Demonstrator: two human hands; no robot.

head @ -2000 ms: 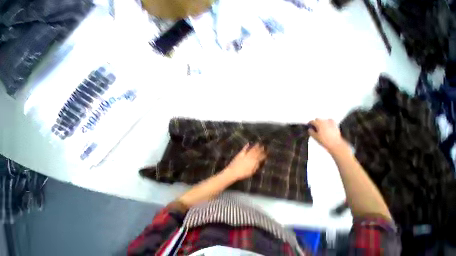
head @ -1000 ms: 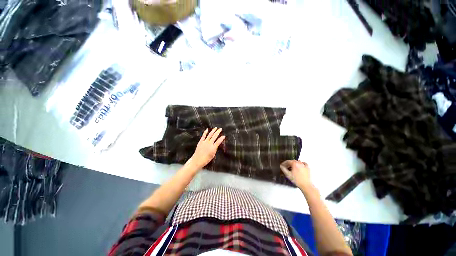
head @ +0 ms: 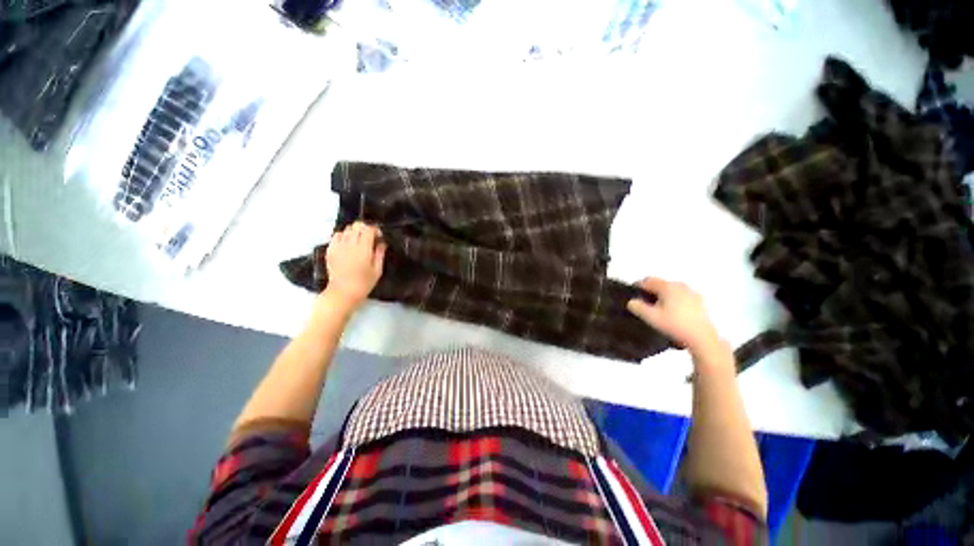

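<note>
A dark brown plaid garment (head: 502, 235) lies partly folded on the white table in front of me. Its upper layer makes a rough rectangle, and a lower strip slants down to the right. My left hand (head: 356, 261) grips the cloth at its left side; the fingertips are partly hidden in the folds. My right hand (head: 671, 311) holds the lower right end of the strip between thumb and fingers. A pointed end of cloth sticks out left of my left hand.
A pile of brown plaid garments (head: 876, 245) lies at right, with a strip trailing from it. A stack of printed polybags (head: 182, 149) is at upper left, dark bagged garments (head: 53, 64) beyond. Blue crate (head: 635, 432) stands below the table's curved edge (head: 406, 343).
My left hand has moved left to the garment's left side. My right hand has drawn the lower right part outward, so it slants beyond the upper layer. The view has shifted.
</note>
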